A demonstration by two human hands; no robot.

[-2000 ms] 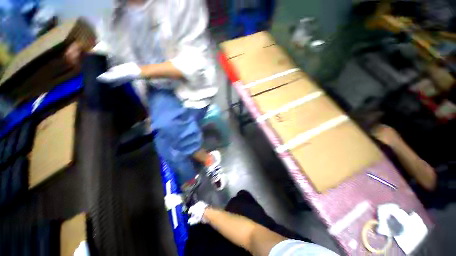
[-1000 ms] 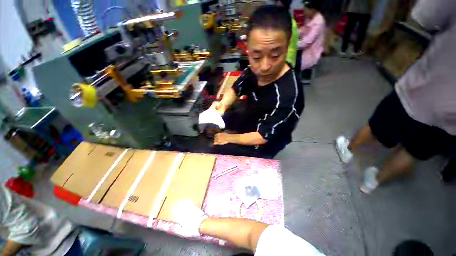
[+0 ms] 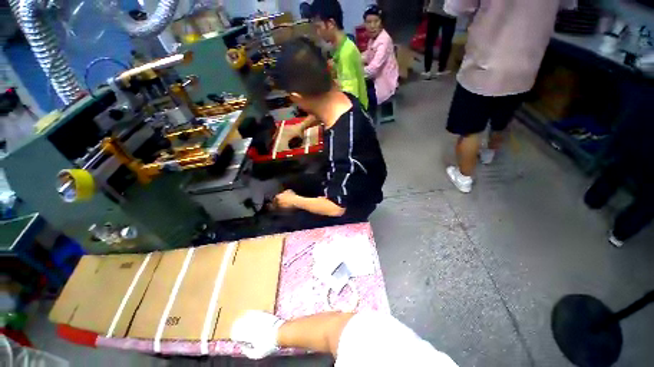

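Observation:
My right hand [image 3: 256, 334], in a white glove, reaches in from the bottom right and lies at the near edge of the bench, over the cardboard's near right corner. Its fingers blur into a pale shape, and no held thing shows. My left hand is out of the picture. The tan cardboard [image 3: 247, 276] with white strips lies on the pink speckled bench [image 3: 297, 290]. On the bench's right part are white wipes [image 3: 333, 251] with a grey patch, a pale tape roll [image 3: 343, 297] and a thin tool [image 3: 300, 254].
A person in black [image 3: 351, 158] sits behind the bench at the green printing machine [image 3: 122, 193], beside a red-edged tray [image 3: 308, 149]. Other people sit and stand farther back. A person in pink [image 3: 502, 54] stands at the right. A round black stand base [image 3: 584, 331] is on the floor at bottom right.
The view has swung from the conveyor to the bench and machines. The seated person has turned from facing me toward the machine. My right hand has moved from near my lap to the bench's near edge.

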